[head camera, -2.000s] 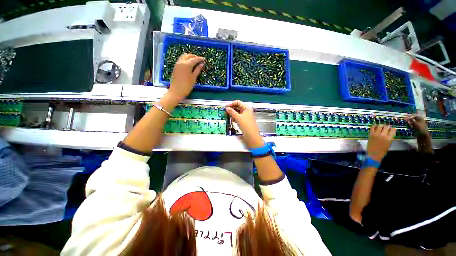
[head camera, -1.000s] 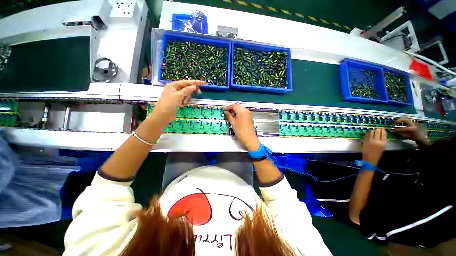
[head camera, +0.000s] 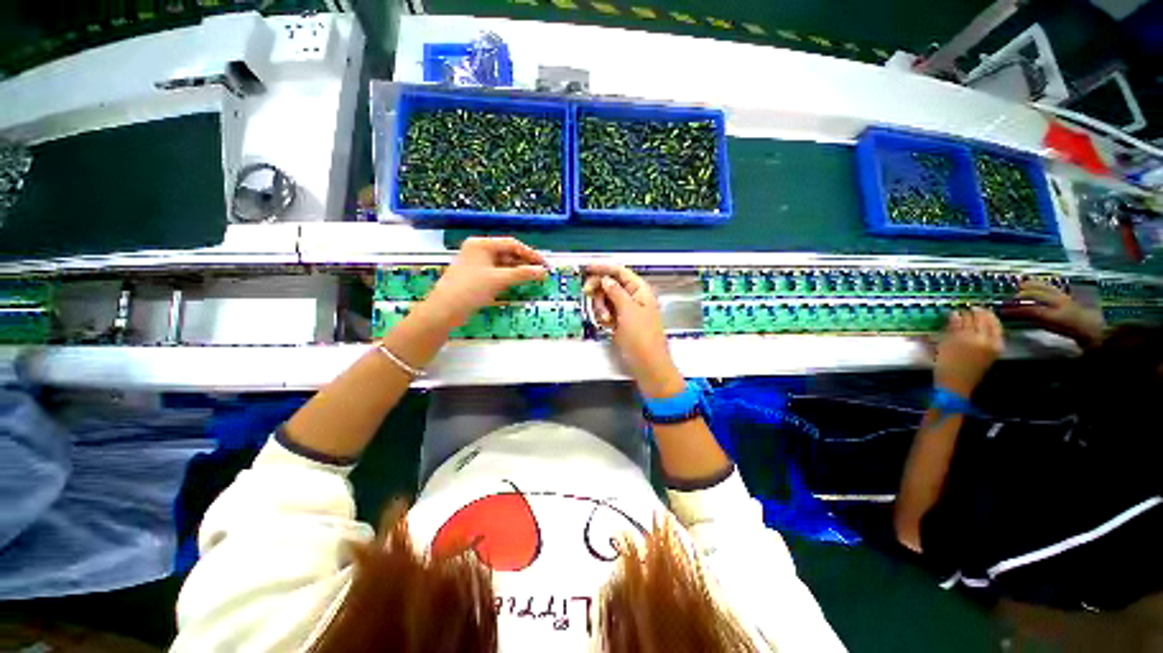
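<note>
The bright green circuit board panel (head camera: 415, 322) lies in the line's track before me. My left hand (head camera: 495, 271) is over the panel's far edge, thumb and forefinger close together at its right part. My right hand (head camera: 625, 306) is at the panel's right end, fingers curled, with a blue band on the wrist. Anything pinched in either hand is too small to tell. Two blue bins stand behind the track, a left bin (head camera: 482, 160) and a right bin (head camera: 648, 166), both heaped with tiny dark and green-gold components.
A white rail (head camera: 255, 364) runs along the near side of the track. A small blue box (head camera: 446, 64) with a clear bag stands behind the bins. Another panel (head camera: 816, 315) lies to the right, where a neighbour's hands (head camera: 976, 338) work near another pair of bins (head camera: 918, 230).
My left hand has come from the left bin down to the panel, beside my right hand. My right hand stays at the panel's right end, its fingers now more curled.
</note>
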